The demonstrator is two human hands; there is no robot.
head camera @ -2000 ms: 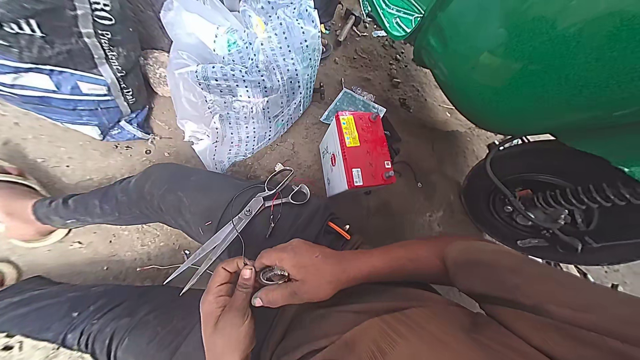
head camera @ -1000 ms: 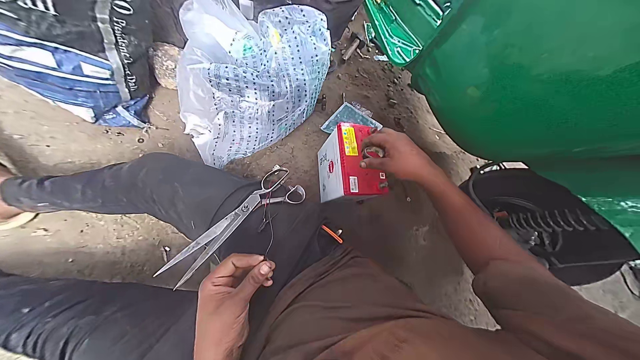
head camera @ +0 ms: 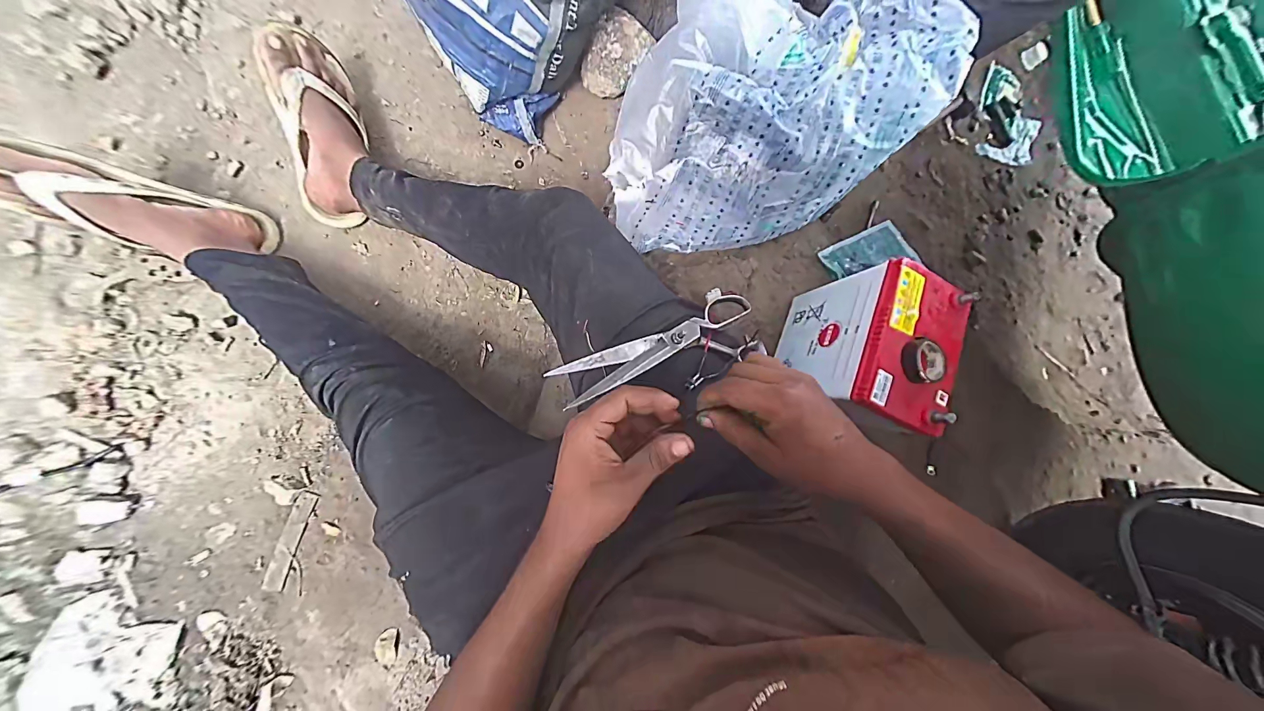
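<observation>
My left hand [head camera: 627, 454] pinches a thin dark wire, its thumb and forefinger close together above my lap. Close to its right, my right hand [head camera: 765, 415] has its fingertips on the same wire. Large metal scissors [head camera: 657, 348] lie spread on my thigh just beyond both hands, with thin wires and a small white connector around their handles. A red and grey battery [head camera: 839, 326] stands on the ground to the right of my right hand. On its red top sits a small round gauge-like object [head camera: 924, 360].
A clear plastic bag with dotted contents [head camera: 780, 128] lies beyond my knee, beside a stone [head camera: 615, 54] and a blue and black sack [head camera: 513, 49]. A teal packet [head camera: 867, 249] touches the battery's far side. Green bodywork [head camera: 1185, 296] and a wheel [head camera: 1076, 553] flank the right.
My right hand has come back from the battery to the wire beside my left hand. The round object, earlier at my right hand, now rests on the battery. The view has shifted toward my feet.
</observation>
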